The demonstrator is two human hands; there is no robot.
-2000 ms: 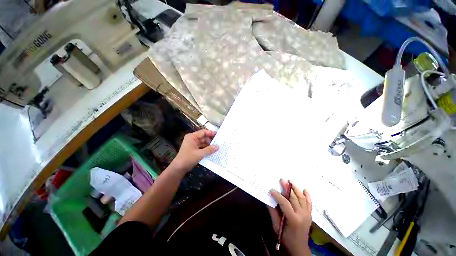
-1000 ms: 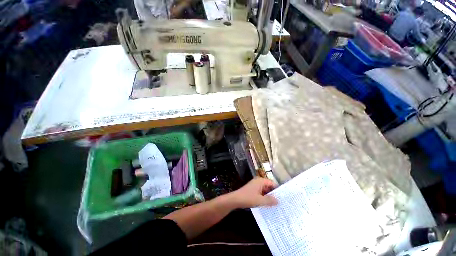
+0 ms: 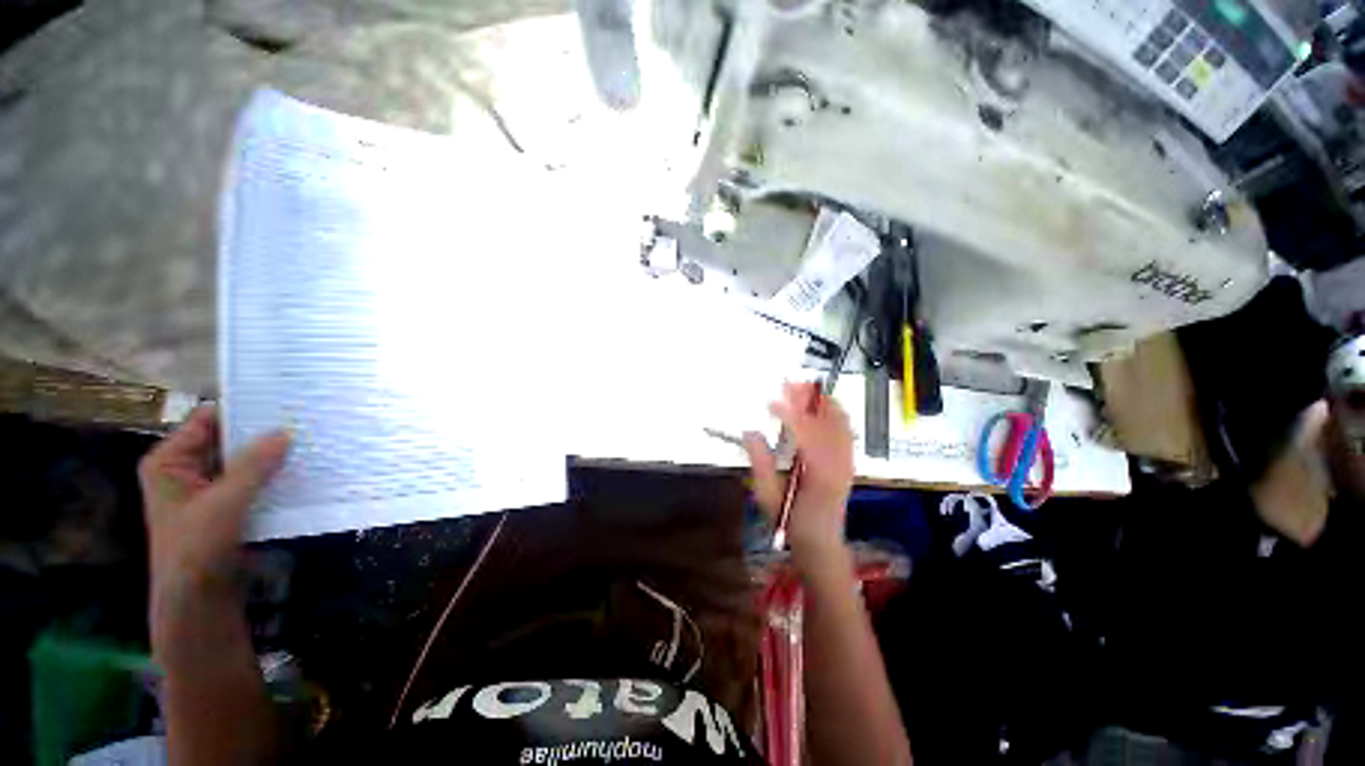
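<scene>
My left hand [image 3: 202, 486] grips the lower left edge of a printed sheet [image 3: 322, 344], thumb on top. The sheet has dense fine rows and its right part is washed out by glare. My right hand [image 3: 810, 464] holds a thin dark-red pen or pencil [image 3: 796, 482] between the fingers, at the table's front edge, apart from the printed sheet's visible rows. Its tip is hard to make out. Beige-grey fabric panels [image 3: 113, 180] lie behind and left of the sheet.
A cream-white sewing machine [image 3: 1033, 210] stands at right. A paper slip [image 3: 828, 258], a yellow-and-black tool [image 3: 909, 359], a grey ruler [image 3: 877, 392] and pink-blue scissors [image 3: 1018, 457] lie before it. A green basket [image 3: 90, 696] is low left. Another person's arm [image 3: 1295, 494] shows far right.
The view has swung right from the other machine to the brother machine. My right hand with the pen, out of view one second ago, is back in view. My left hand still holds the sheet.
</scene>
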